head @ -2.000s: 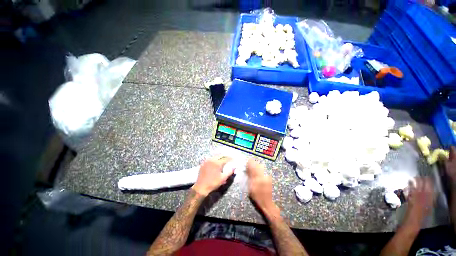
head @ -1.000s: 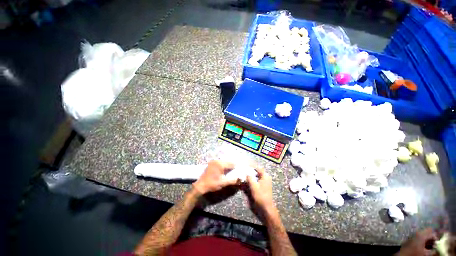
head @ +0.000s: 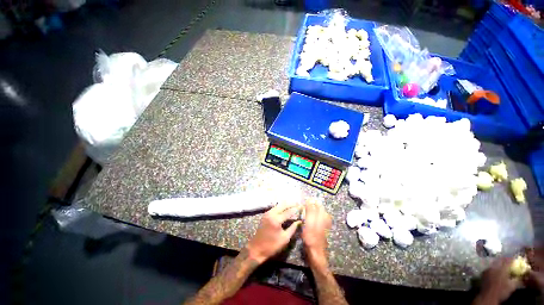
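A long white clay log (head: 209,205) lies on the speckled tabletop, its right end reaching my hands. My left hand (head: 277,229) is at that end, fingers bent and close together. My right hand (head: 315,229) is beside it, the fingertips of both nearly touching. White clay shows just above the fingertips; whether either hand grips it is hidden. One clay piece (head: 339,129) sits on the blue plate of the digital scale (head: 313,131). The large portion pile (head: 417,173) lies right of the scale.
A black smartphone (head: 271,113) lies left of the scale. A blue tray of cream pieces (head: 337,89) and a second blue bin (head: 396,107) stand behind. Another person's hands (head: 504,277) hold a yellow piece at lower right. White bags (head: 104,116) are beyond the left edge.
My hands have moved slightly down and right, off the middle of the log, and more of its right part shows. The other person's hands have come further over the table edge.
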